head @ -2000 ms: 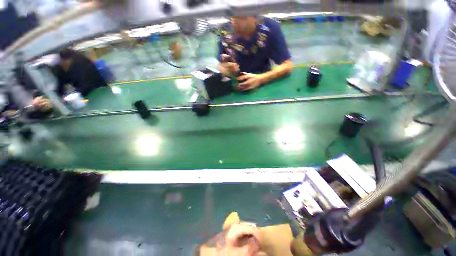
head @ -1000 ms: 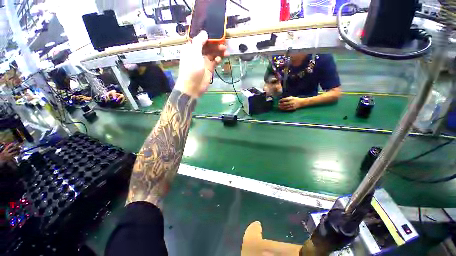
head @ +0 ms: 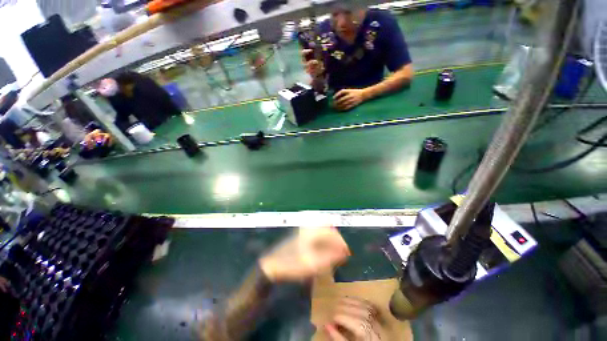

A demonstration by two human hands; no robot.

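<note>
My left hand (head: 306,256), on a tattooed forearm, is blurred above the cardboard pad; no object shows in it, but its fingers are unclear. My right hand (head: 356,320) is low over the tan cardboard pad (head: 383,293), partly cut off by the bottom edge; whether it holds anything is unclear. The black electric screwdriver (head: 432,270), with a yellowish band at its nose, hangs right of the hands from a grey sleeve (head: 509,133); neither hand is on it. The white screw feeder (head: 509,230) is partly hidden behind it.
Black product trays (head: 73,266) stand at the left. Beyond the whitish edge strip (head: 286,218), the green conveyor carries black units (head: 432,154). A person (head: 366,53) works across it by a white and black box (head: 301,103). An orange-edged object (head: 170,5) lies on the overhead shelf.
My left hand has come down from the raised orange-edged phone to above the pad, without the phone. My right hand has come into view. The camera view has tilted and shifted.
</note>
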